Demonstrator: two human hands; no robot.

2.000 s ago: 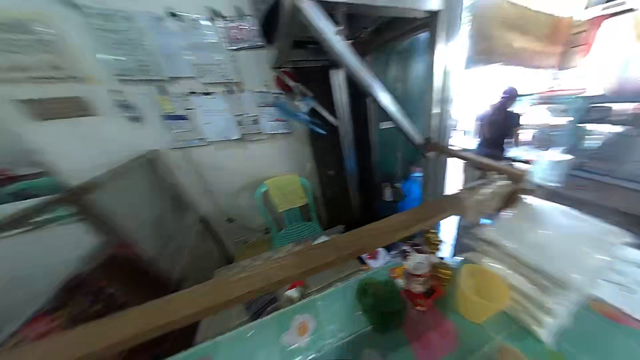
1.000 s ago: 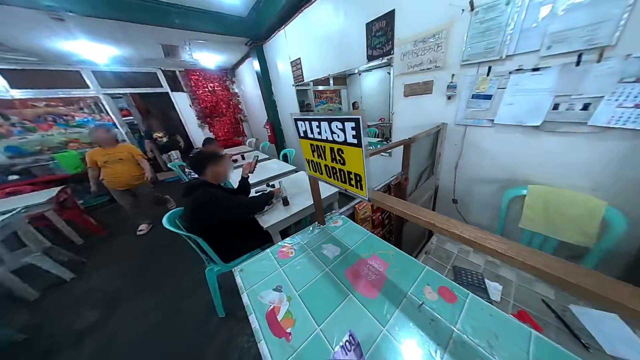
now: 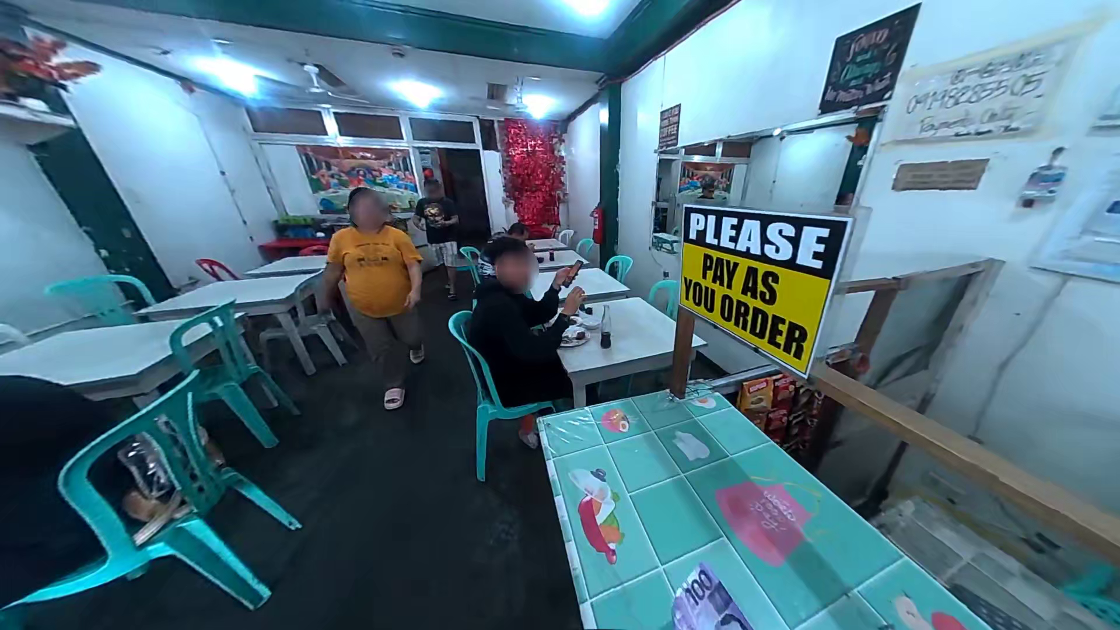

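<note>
Neither my left hand nor my right hand shows in the head view. A purple banknote (image 3: 707, 598) is at the bottom edge of the view, over the green tiled counter (image 3: 669, 521); whether it is held or lies there cannot be told. The counter has fruit and vegetable pictures under a clear cover. At its far end a yellow and black sign (image 3: 763, 284) stands on a wooden post, beside a wooden rail (image 3: 962, 455).
A person in black (image 3: 516, 337) sits at a white table (image 3: 634, 337) with a plate, a bottle and a phone. A person in a yellow shirt (image 3: 374, 271) stands in the aisle, another behind. Green plastic chairs (image 3: 162, 490) stand at left; snack packets (image 3: 774, 407) hang beside the counter.
The view has swung left from the wall and doorway to the dining room. Since one second ago, the person in the yellow shirt has come nearer along the aisle.
</note>
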